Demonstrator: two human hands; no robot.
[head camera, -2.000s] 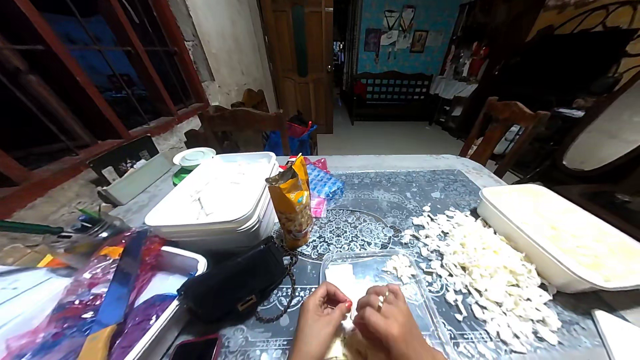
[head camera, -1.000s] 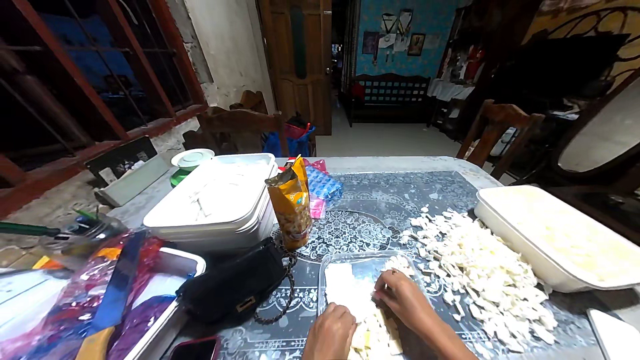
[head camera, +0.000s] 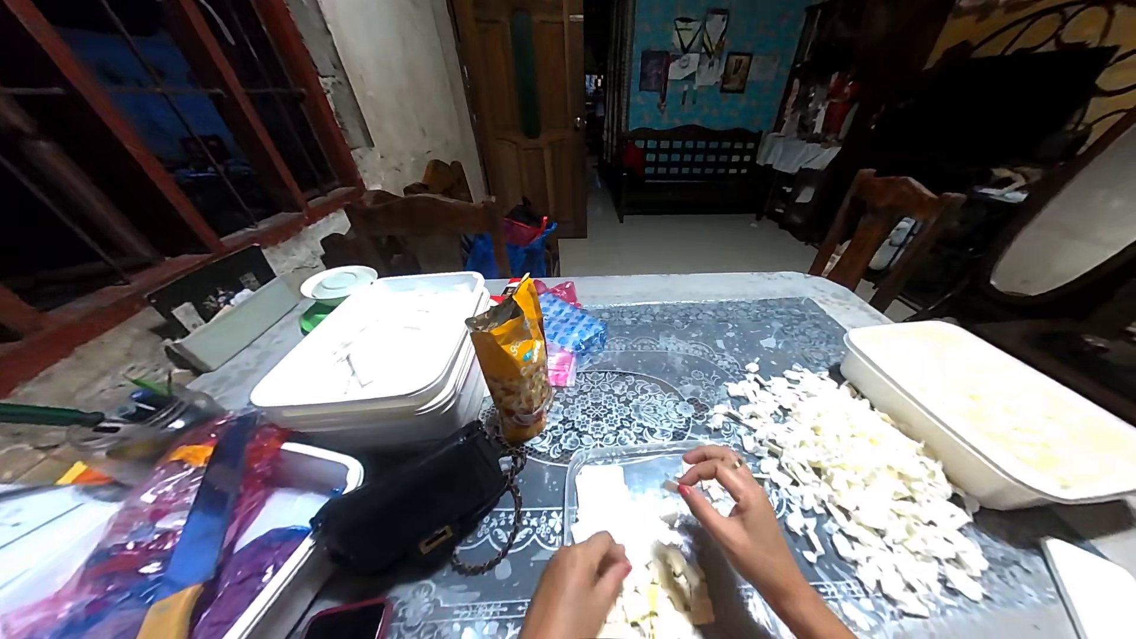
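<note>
My right hand (head camera: 732, 515) is above a clear plastic tray (head camera: 572, 497), a small pale piece (head camera: 672, 485) pinched between thumb and finger. My left hand (head camera: 581, 581) is over the tray's lower left, its fingertips curled together; whether anything is between them cannot be told. White rectangular sheets (head camera: 601, 488) lie at the tray's left side. Cream-coloured pieces (head camera: 652, 590) are gathered between my hands, at the bottom of the view. To the right of the tray, a large heap of small white pieces (head camera: 856, 470) spreads over the patterned table cover.
A white tub of pale contents (head camera: 923, 426) stands at right. Stacked white trays (head camera: 373, 404), an open yellow snack pouch (head camera: 515, 373) and a black chain-strap bag (head camera: 413, 506) are at left. A wooden-handled knife (head camera: 204, 515) rests on plastic bags. A phone (head camera: 351, 619) lies near the front edge.
My hands were close together over the tray two seconds ago and are now apart. Since one second ago, my right hand has lifted from the tray's contents.
</note>
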